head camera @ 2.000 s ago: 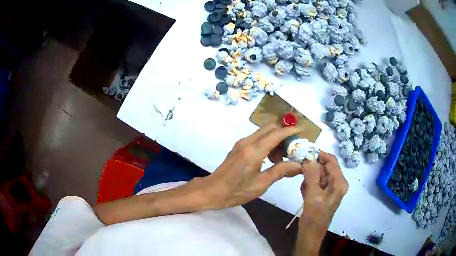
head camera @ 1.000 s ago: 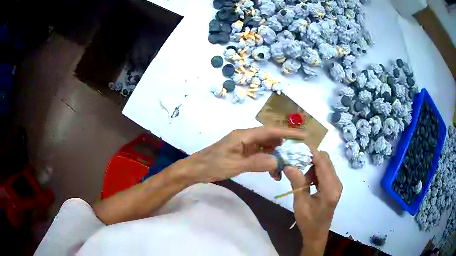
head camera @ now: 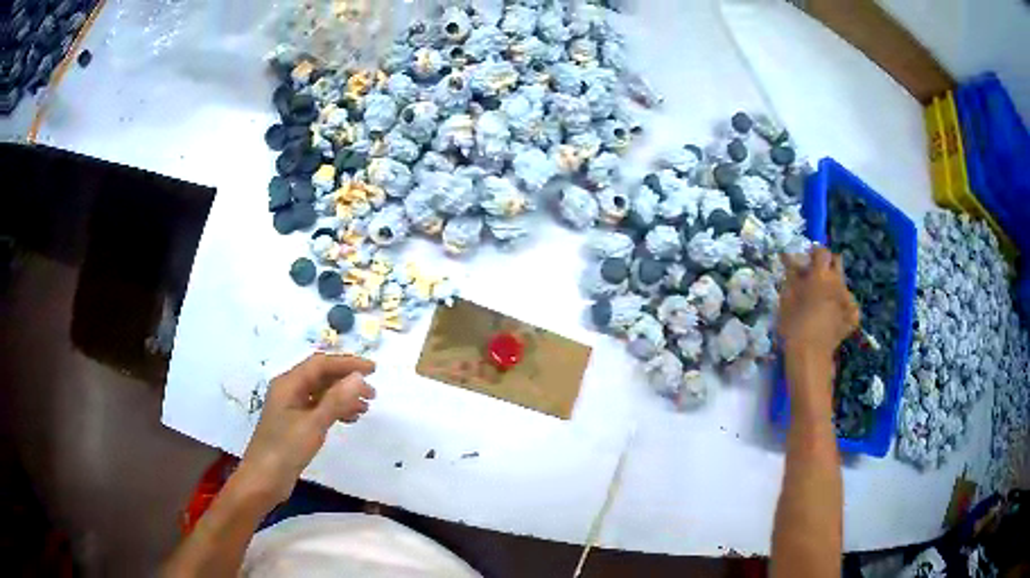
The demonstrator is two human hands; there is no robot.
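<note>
My left hand [head camera: 314,412] is over the near-left part of the white table, with its fingers curled, slightly apart and empty. My right hand [head camera: 818,303] is at the right, between the heap of joined ornaments [head camera: 706,282] and the blue tray [head camera: 910,294] of dark pieces. Its fingertips are at pale bodies on the heap's edge; whether they grip one is unclear. A small pale tip shows beside this hand, too blurred to name. The red cap [head camera: 505,351] sits on the brown board [head camera: 553,378] between my hands.
A large pile of pale ornament bodies [head camera: 486,136] is at the back, with dark round pieces [head camera: 296,186] and cream-orange parts [head camera: 384,288] at its left. A thin pale stick [head camera: 604,502] lies by the near edge. More pale bodies [head camera: 960,339] and yellow [head camera: 952,152] and blue bins are at right.
My hands have moved apart; the ornament they held together is no longer between them. My right hand has moved right to the heap and tray. The camera view has turned rightward.
</note>
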